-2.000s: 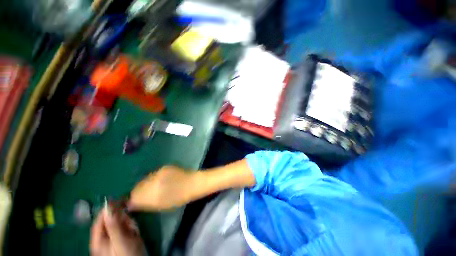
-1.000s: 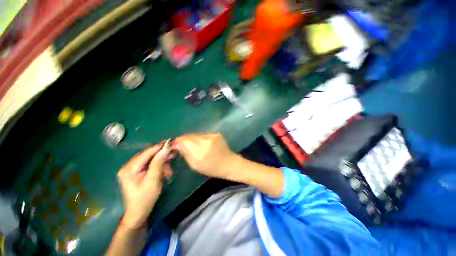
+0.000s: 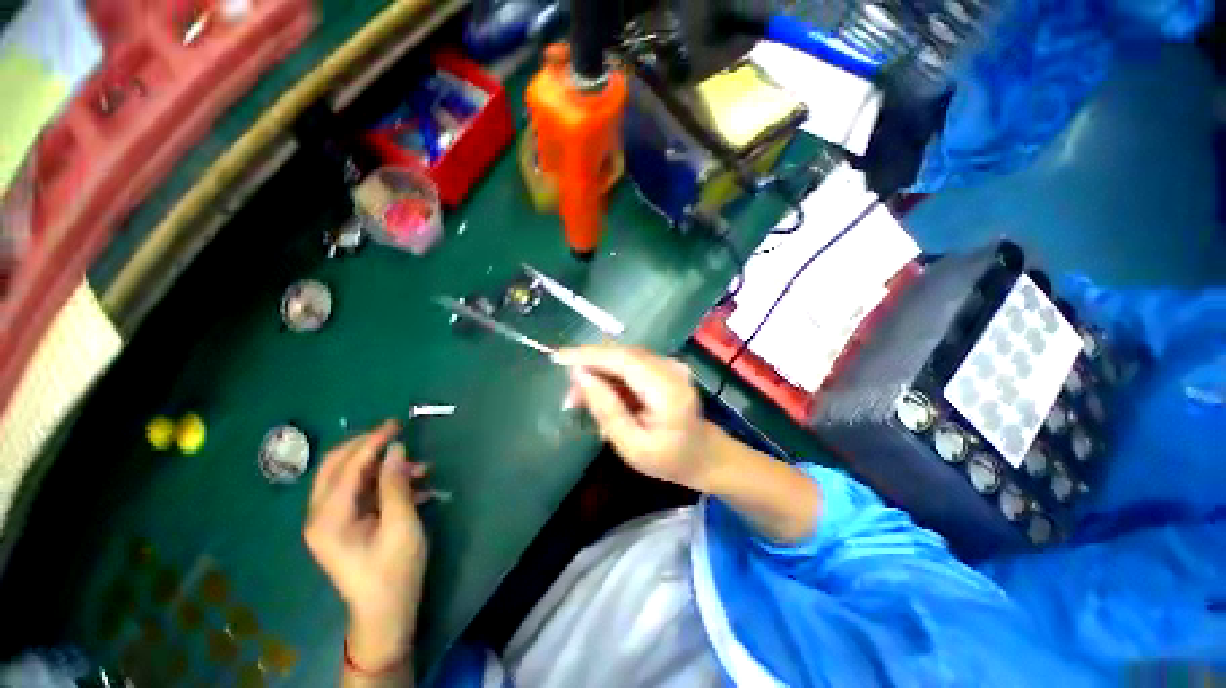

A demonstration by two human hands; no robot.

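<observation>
My right hand (image 3: pixel 643 410) holds a slender grey tool (image 3: pixel 500 327), likely tweezers or a file, by its near end. Its tip points up and left, over dark round parts (image 3: pixel 522 294) on the green mat. My left hand (image 3: pixel 370 518) is to the left, fingers curled and fingertips close together; whether it holds something small cannot be told. A small silver strip (image 3: pixel 433 410) lies just beyond its fingertips. A longer silver strip, maybe tweezers (image 3: pixel 576 300), lies right of the dark parts. Two round units (image 3: pixel 284 454) lie on the mat at the left.
An orange electric screwdriver (image 3: pixel 578 148) hangs at the back. Behind are a red bin (image 3: pixel 473 135), a clear cup (image 3: pixel 399 211) and a yellow sponge (image 3: pixel 748 105). Black stacked trays (image 3: pixel 887 403) stand right. Yellow caps (image 3: pixel 176 432) and amber discs (image 3: pixel 202 605) lie left.
My hands, together at a small part one second ago, are now apart. My right hand has moved right and now shows the slender tool. The view has also shifted and is sharper.
</observation>
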